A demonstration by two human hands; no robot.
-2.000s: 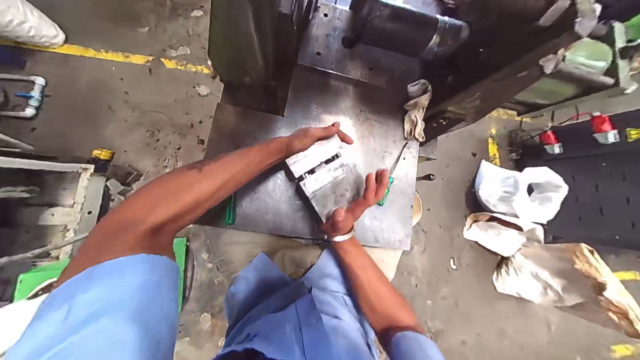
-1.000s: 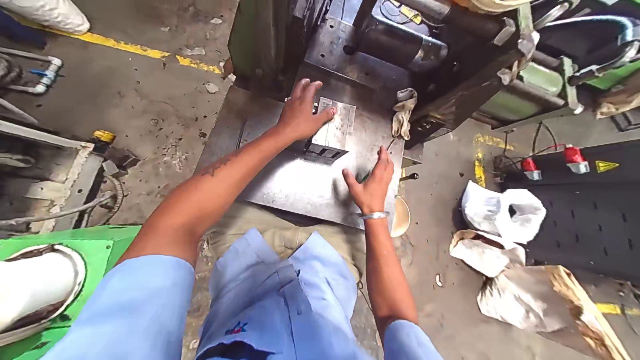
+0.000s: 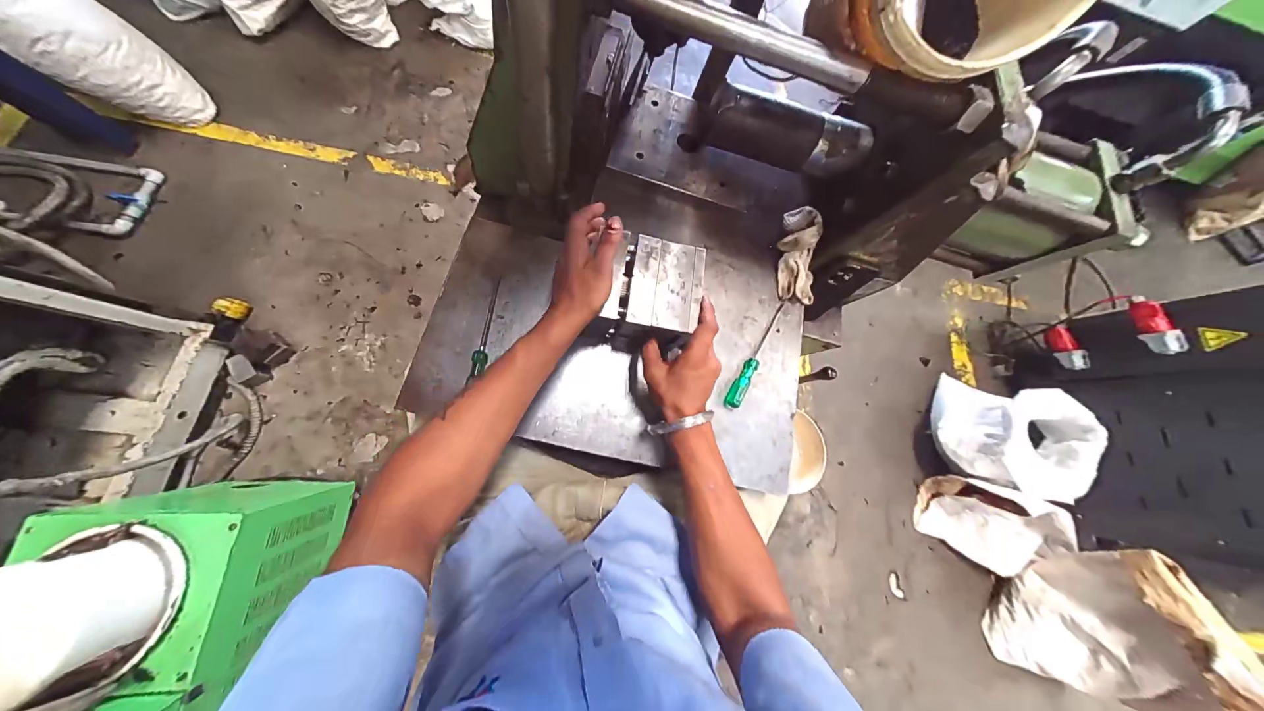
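A rectangular metal mould block [image 3: 664, 283] with a dark seam lies on the steel plate table [image 3: 583, 415]. My left hand [image 3: 588, 267] is at the block's left side, fingers raised and thumb apart. At its lower right corner is my right hand [image 3: 686, 365], index finger along the right side and thumb near the front edge; whether either hand grips it is not clear. A green-handled screwdriver [image 3: 743, 383] lies to the right of my right hand. Another green-handled tool [image 3: 479, 361] lies left of my left forearm. A soiled glove [image 3: 799, 255] rests at the table's right back.
Behind the block stands a machine frame with a metal cylinder [image 3: 780, 128]. An open bucket [image 3: 973, 35] sits above at the right. A green machine housing [image 3: 267, 563] is at lower left. White bags [image 3: 1022, 434] and a brown sack [image 3: 1096, 622] lie on the floor at right.
The block was tilted between my hands two seconds ago; it now lies on the plate, turned straighter. My left hand has come down to its left side and my right hand has moved in to its corner.
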